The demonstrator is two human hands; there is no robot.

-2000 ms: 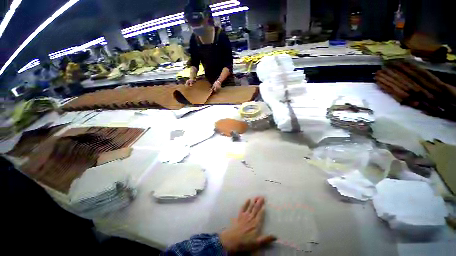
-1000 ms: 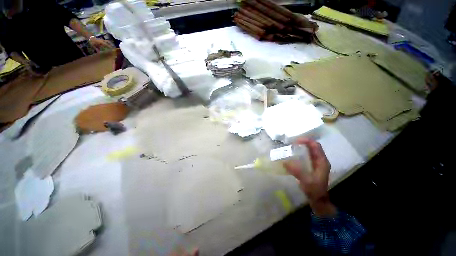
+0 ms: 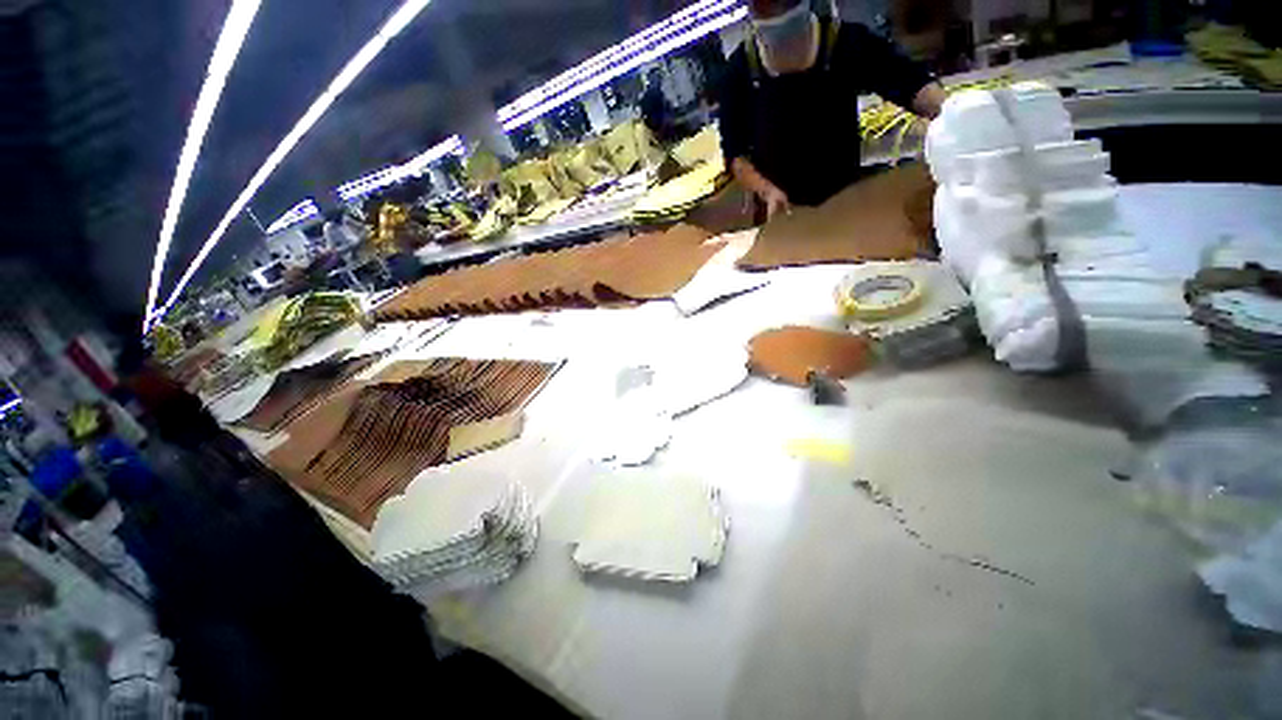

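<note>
Neither of my hands shows in the current view. A large grey-beige sheet lies flat in front of me at the lower right, with dark marks across it. A stack of beige panels with notched edges lies left of it. A thicker stack of beige panels stands further left at the table's near edge. The glue bottle is not in view.
A white bundle with a grey strap stands at the back right beside a tape roll. A brown-orange piece lies nearby. Striped brown panels lie left. A masked person stands across the table.
The view has swung left and up. My right hand with the glue bottle, and the fingers at the lower edge, have left the picture. The white pieces have moved out to the right.
</note>
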